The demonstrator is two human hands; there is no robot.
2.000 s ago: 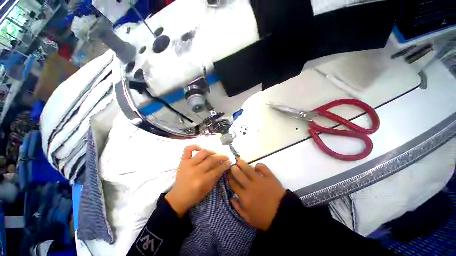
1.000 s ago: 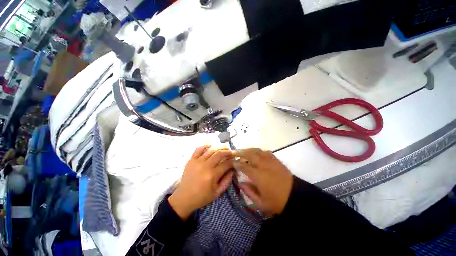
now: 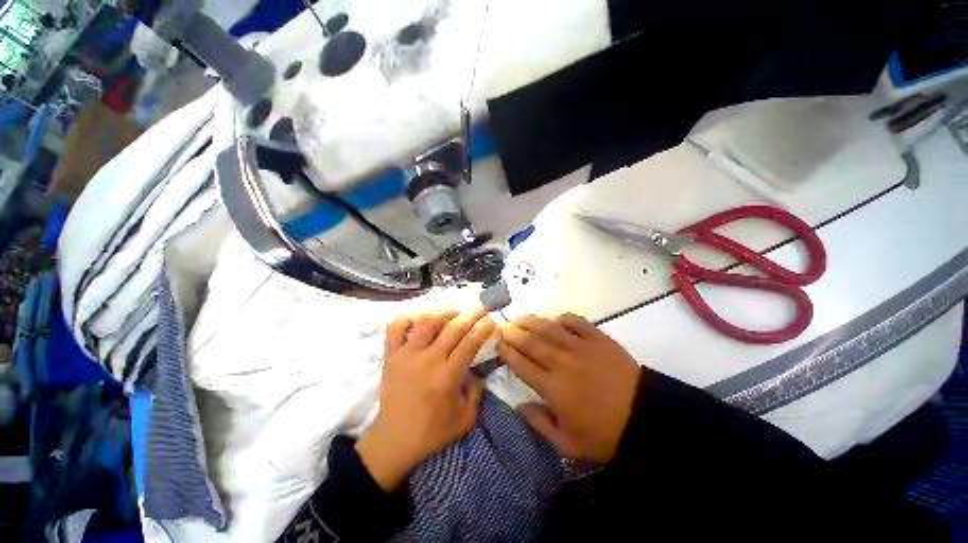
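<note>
The checked garment piece [image 3: 478,477] with white fabric [image 3: 287,345] lies on the machine bed and runs down toward my lap. My left hand [image 3: 430,387] lies on the cloth just in front of the needle area, fingertips pressing near the presser foot [image 3: 467,265]. My right hand [image 3: 568,382] lies beside it, fingers flat on the cloth edge, thumb bent below by the checked fabric. The fingertips of both hands nearly meet. The cloth edge between them is partly hidden under the fingers.
The white machine head [image 3: 382,95] with black strips [image 3: 679,95] spans the top. Red-handled scissors [image 3: 743,274] lie on the bed at right. A measuring tape [image 3: 849,350] follows the table edge. A stack of cut pieces [image 3: 143,233] is piled at left, with crates and cloth beyond.
My right hand has flattened, its fingers spread forward over the cloth edge instead of curled. My left hand also lies flatter. The view has shifted a little closer to the machine head.
</note>
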